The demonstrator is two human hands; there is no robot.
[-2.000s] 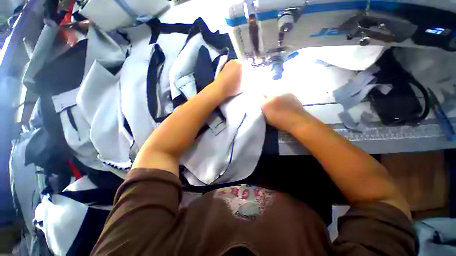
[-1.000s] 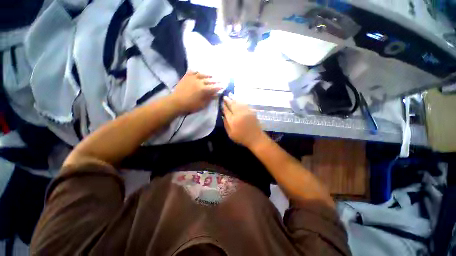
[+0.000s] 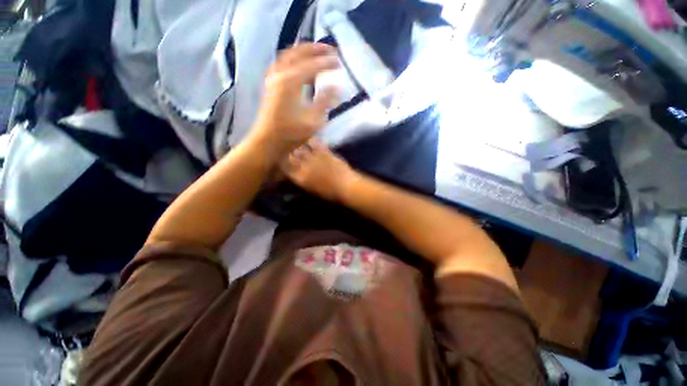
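Note:
A grey-white garment point(image 3: 256, 45) with navy parts lies left of the sewing machine point(image 3: 587, 45). Its navy panel point(image 3: 399, 154) spreads from beside the lit needle area to the table's front edge. My left hand point(image 3: 301, 90) is over the garment, slightly blurred, fingers apart, with nothing seen in it. My right hand point(image 3: 320, 170) is just below it at the navy panel's left end, fingers bent; whether they grip the cloth cannot be told. Glare hides the needle and presser foot.
Pale labels point(image 3: 554, 151) and a black pouch point(image 3: 591, 177) lie right of the needle, with a slim blue tool point(image 3: 629, 230) beside them. A curved pale piece point(image 3: 576, 98) lies by the machine. Navy and white garments point(image 3: 83, 203) are heaped at left. A brown box point(image 3: 561, 294) is under the table.
Both hands have moved left, away from the needle area. My left hand has lifted and spread its fingers. The navy panel now lies spread out beside the needle. The view has turned and shifted.

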